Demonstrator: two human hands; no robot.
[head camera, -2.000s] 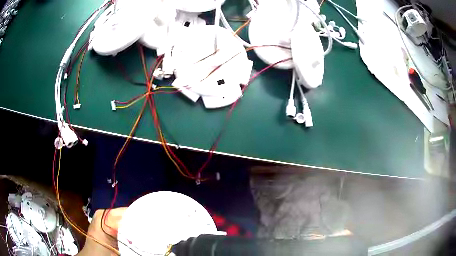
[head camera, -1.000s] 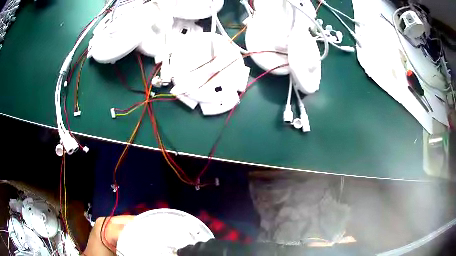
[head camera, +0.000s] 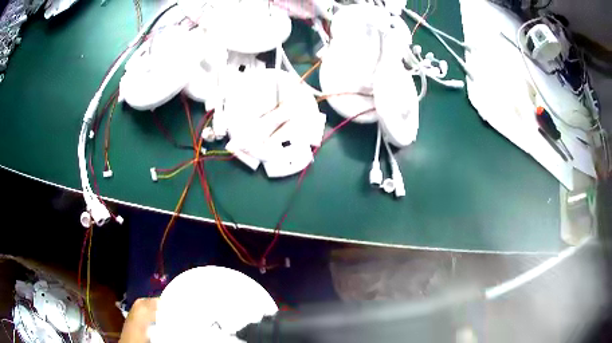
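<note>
My left hand (head camera: 139, 321) shows at the bottom left, holding a round white base (head camera: 211, 301) by its left edge over the lap. The black barrel of the glue gun (head camera: 322, 320), blurred, reaches in from the right, its dark tip over the lower right part of that base. My right hand is not visible. More white bases (head camera: 272, 117) lie heaped on the green bench, with thin red and yellow lead wires (head camera: 201, 174) hanging over its front edge. White cable-end connectors (head camera: 387, 179) lie right of the heap.
A box of white bases (head camera: 50, 308) stands at the lower left. A thick white cable (head camera: 84, 147) hangs over the bench's front edge at left. A screwdriver (head camera: 547, 124) lies on a white sheet (head camera: 500, 100) at right. A pale cord (head camera: 530, 271) crosses the lower right.
The view has shifted, so the bench sits lower in the picture. The gun's barrel shows more fully and more blurred than one second ago. The held base remains in my left hand.
</note>
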